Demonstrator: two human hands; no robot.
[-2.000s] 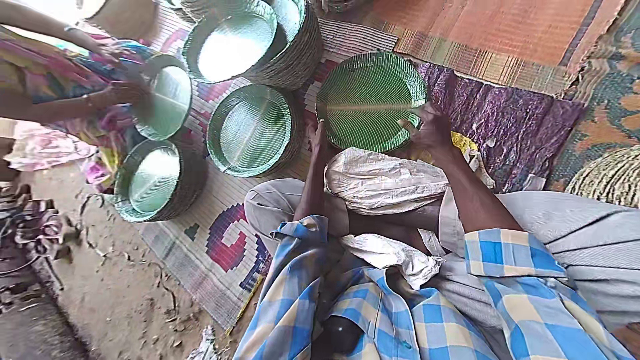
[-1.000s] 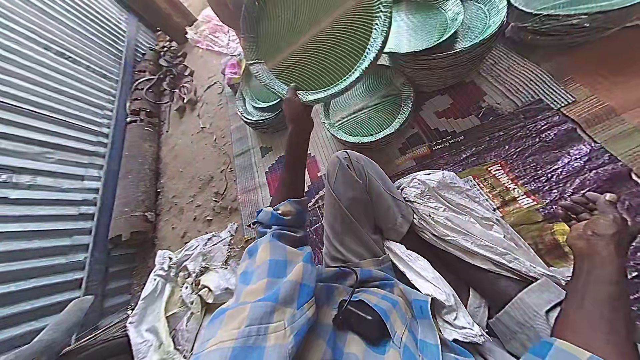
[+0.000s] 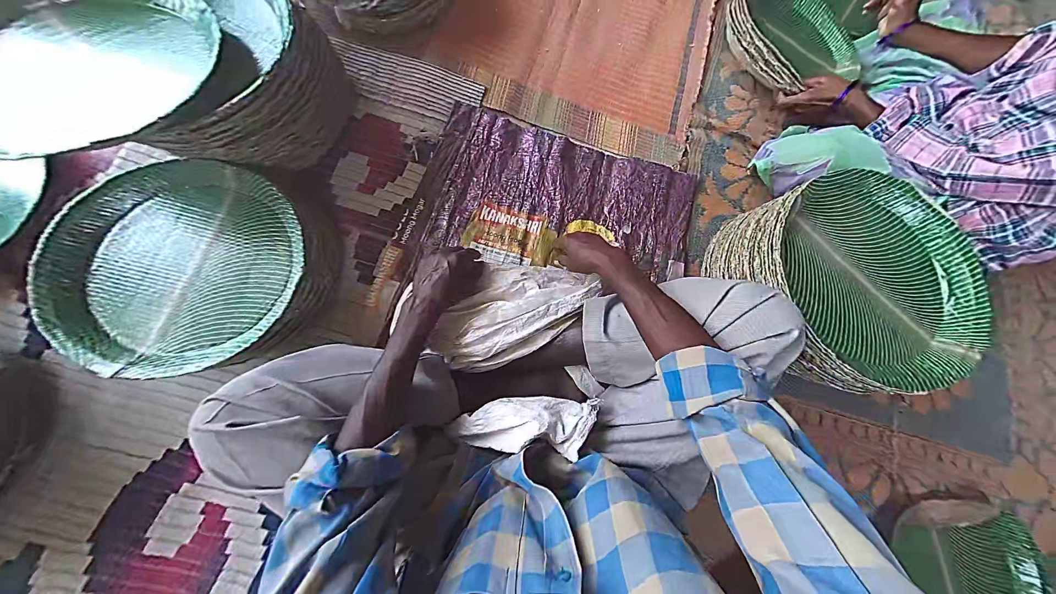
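Observation:
Both hands are over my lap at the far edge of a white cloth or sack. My left hand is curled at the cloth's left corner and seems to pinch it. My right hand is closed at its right corner, beside a yellow patch of the purple plastic sheet; its fingers are partly hidden. Neither hand holds a plate. A stack of green leaf-patterned plates sits to the left, and another green plate stack leans at the right, beyond my knee.
At the upper left rise taller plate stacks. Another person's hands touch a plate stack at the upper right. Part of a green plate shows at the lower right. An orange mat lies beyond the purple sheet.
The green plate that was in my left hand one second ago is no longer there. My hands have come together at the white cloth. The view has swung to the right.

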